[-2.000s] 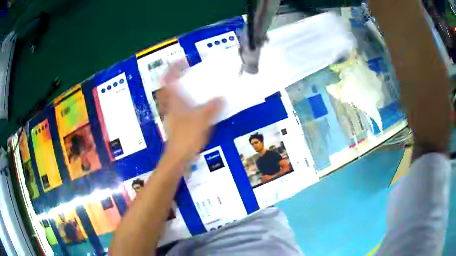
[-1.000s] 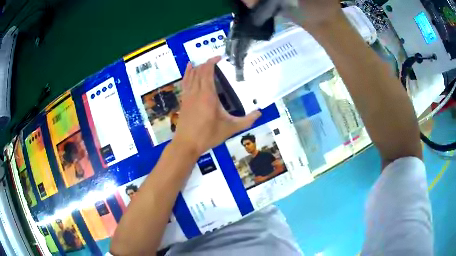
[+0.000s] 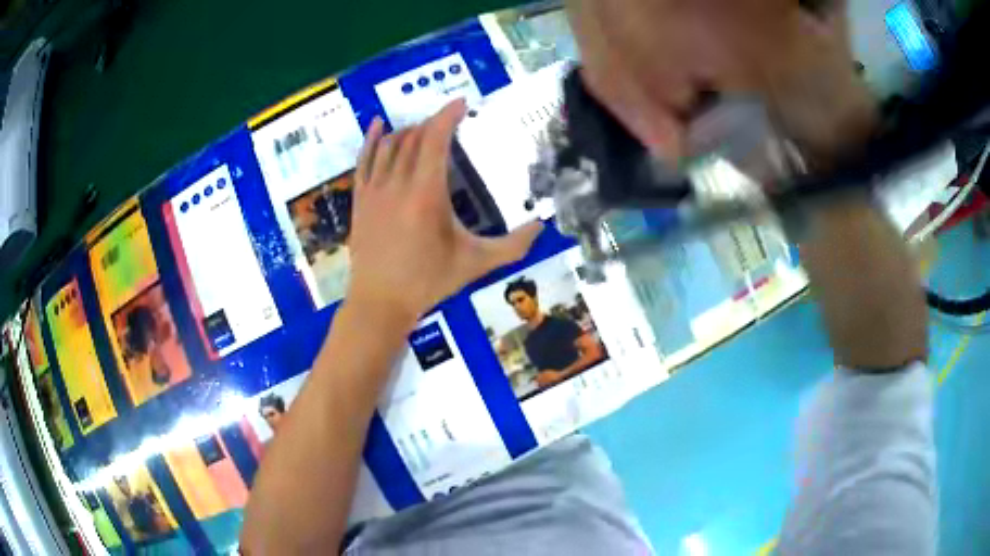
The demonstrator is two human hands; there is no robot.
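Note:
A white housing (image 3: 505,136) lies across the printed mat, its dark end facing left; much of it is hidden behind the driver and my right arm. My left hand (image 3: 418,217) is around that dark end, thumb and fingers spread along its two edges. My right hand (image 3: 716,76) grips the black power screwdriver (image 3: 635,158) above the housing. The driver is blurred and tilted, its silver nose (image 3: 586,234) near the housing's near edge. Whether the nose touches the housing cannot be told.
The printed mat (image 3: 255,375) under glossy film covers the bench. A grey box with a blue display (image 3: 910,35) stands at the upper right. A black hose (image 3: 961,307) curves at the right edge. Blue-green floor (image 3: 706,434) shows below the bench.
The driver came in over the housing, and its nose has since moved right and toward me. My left hand closed around the housing's dark end and shifted slightly left with it.

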